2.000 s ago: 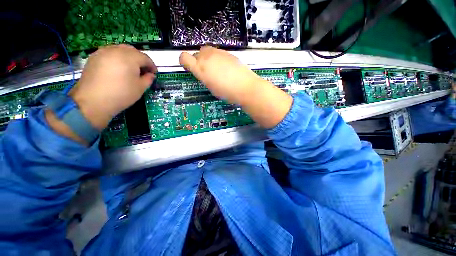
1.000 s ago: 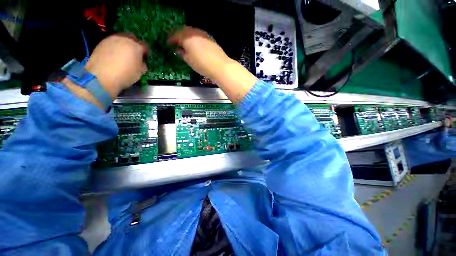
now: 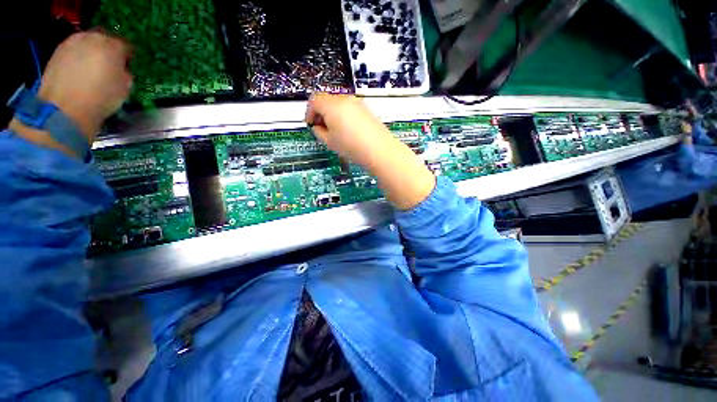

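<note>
A green circuit board (image 3: 275, 177) lies between the pale conveyor rails, in front of me. My right hand (image 3: 342, 126) is over its far edge, fingers curled and pointing down near the far rail; whether it holds a small part is hidden. My left hand (image 3: 86, 74) is at the left edge of the bin of green terminal blocks (image 3: 169, 51), blurred, with its fingertips hidden. A blue wrist strap (image 3: 49, 118) is on my left wrist. Another green board (image 3: 137, 188) lies to the left, past a dark gap (image 3: 204, 184).
Beyond the far rail (image 3: 204, 118) stand a dark bin of shiny-leaded parts (image 3: 295, 74) and a white tray of small black parts (image 3: 425, 67). The near rail (image 3: 236, 245) runs before my body. More boards (image 3: 472, 145) continue right, where another person's sleeve (image 3: 668, 169) shows.
Both hands were over the green parts bin one second ago. My right hand has come back to the board's far edge; my left hand has moved to the bin's left side. The view has shifted.
</note>
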